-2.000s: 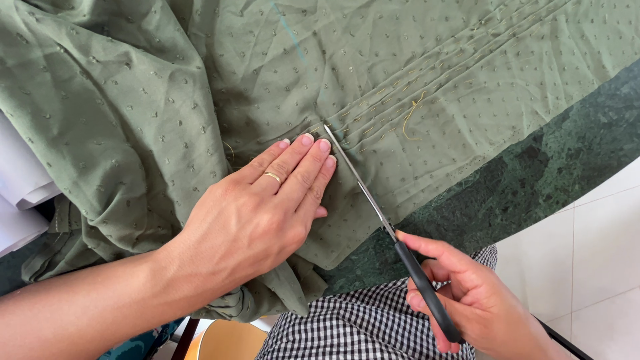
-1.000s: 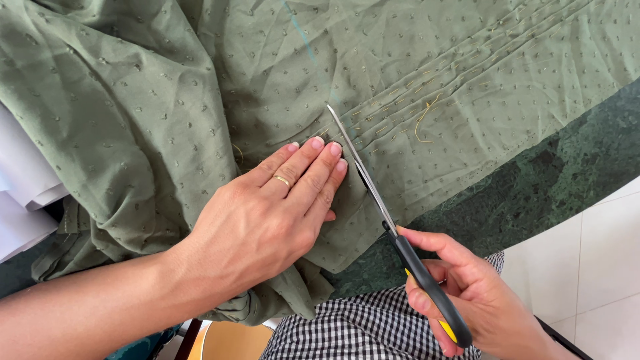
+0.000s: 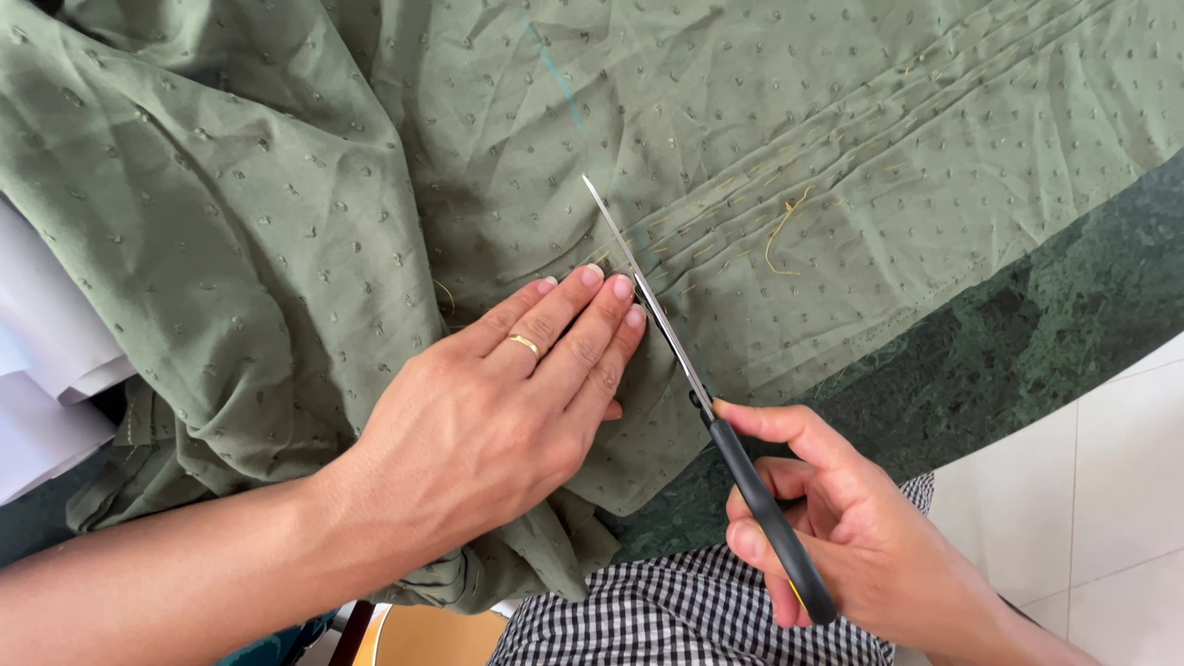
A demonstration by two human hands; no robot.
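Note:
Green dotted fabric (image 3: 518, 185) lies over a dark green marble tabletop, with pleats and rows of yellowish stitches running to the upper right. My left hand (image 3: 499, 398), a ring on one finger, presses flat on the fabric with its fingertips at the lower end of the pleats. In my right hand (image 3: 832, 527) are scissors (image 3: 680, 356) with black handles and a bit of yellow. Their blades lie across the pleats just right of my left fingertips, pointing to the upper left. A loose yellow thread (image 3: 782, 236) rests on the fabric, and a blue line (image 3: 555, 69) marks it higher up.
Bunched fabric (image 3: 231, 277) is heaped at the left, beside white sheets (image 3: 46, 370). The curved edge of the marble tabletop (image 3: 971, 342) runs along the right. Below are black and white checked cloth (image 3: 647, 610), a yellowish round surface (image 3: 435, 638) and floor tiles (image 3: 1110, 499).
The scissors in my right hand have turned and shifted so that their tip lies farther over the pleats, toward the blue line. My left hand stays pressed on the fabric.

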